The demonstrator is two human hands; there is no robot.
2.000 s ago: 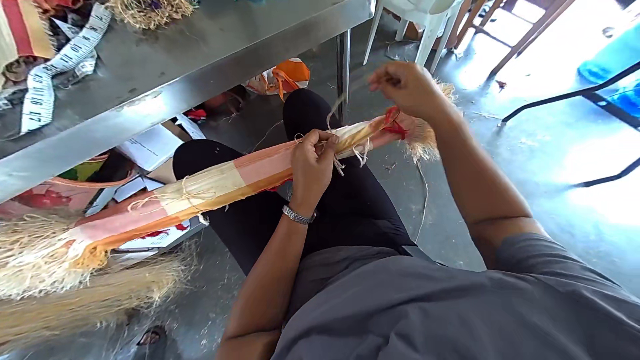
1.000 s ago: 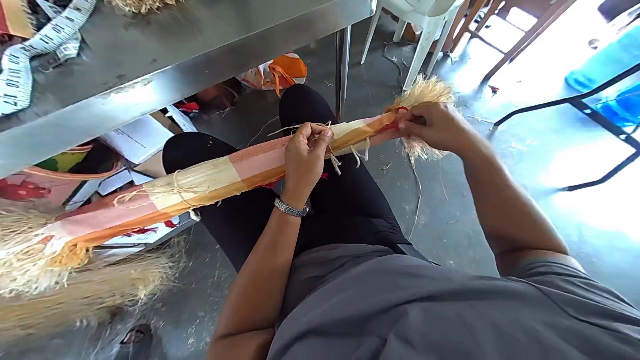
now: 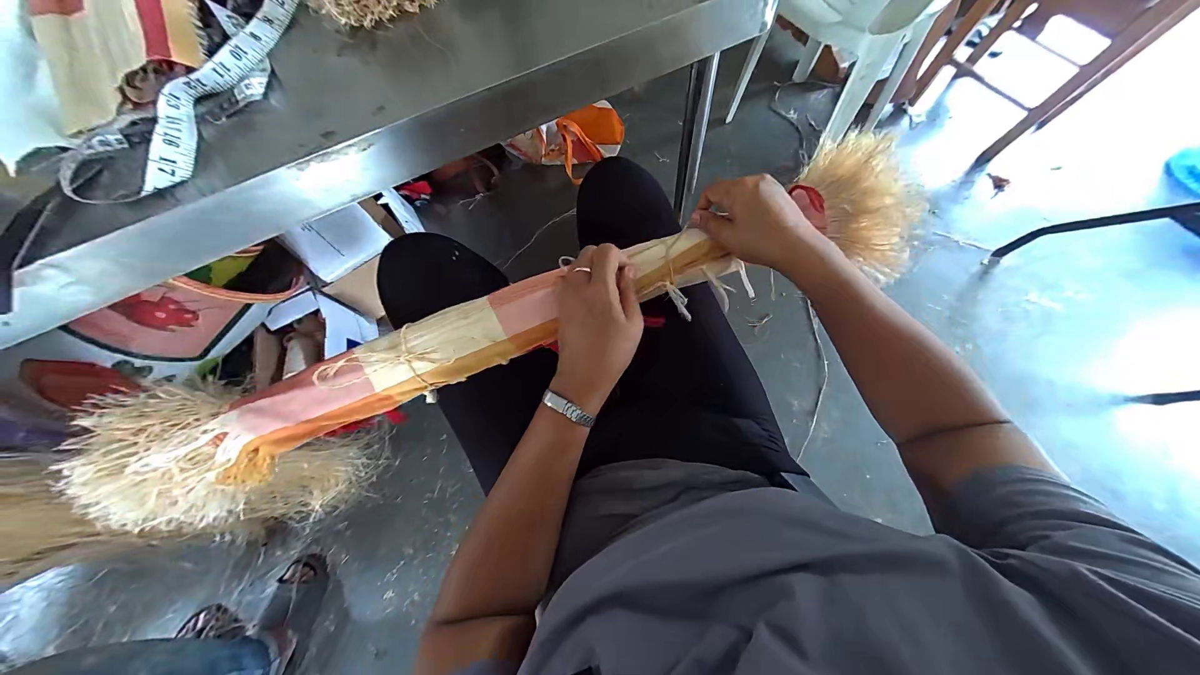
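Note:
A long roll of woven striped fabric [image 3: 459,336] in pink, cream and orange, with bushy straw-coloured fibre ends, lies across my lap. My left hand [image 3: 600,305] is closed around its middle. My right hand [image 3: 755,220] grips the roll nearer its right end, just short of a red band [image 3: 810,206] and the right fibre tuft [image 3: 867,202]. Thin ties go round the roll, one left of my left hand and one between my hands, with loose ends hanging. The frayed left end [image 3: 178,459] spreads beyond my left knee. My fingers partly hide the fabric.
Ahead stands a metal table [image 3: 422,94] bearing a white measuring tape [image 3: 178,122] and woven pieces. Beneath it are papers [image 3: 336,239] and an orange bag [image 3: 591,131]. A white plastic chair [image 3: 858,56] stands beyond. Another person's foot [image 3: 305,569] shows at lower left.
My right hand, first raised above the right end, has come down onto the roll and now grips it closer to my left hand. My left hand has stayed at the middle of the roll.

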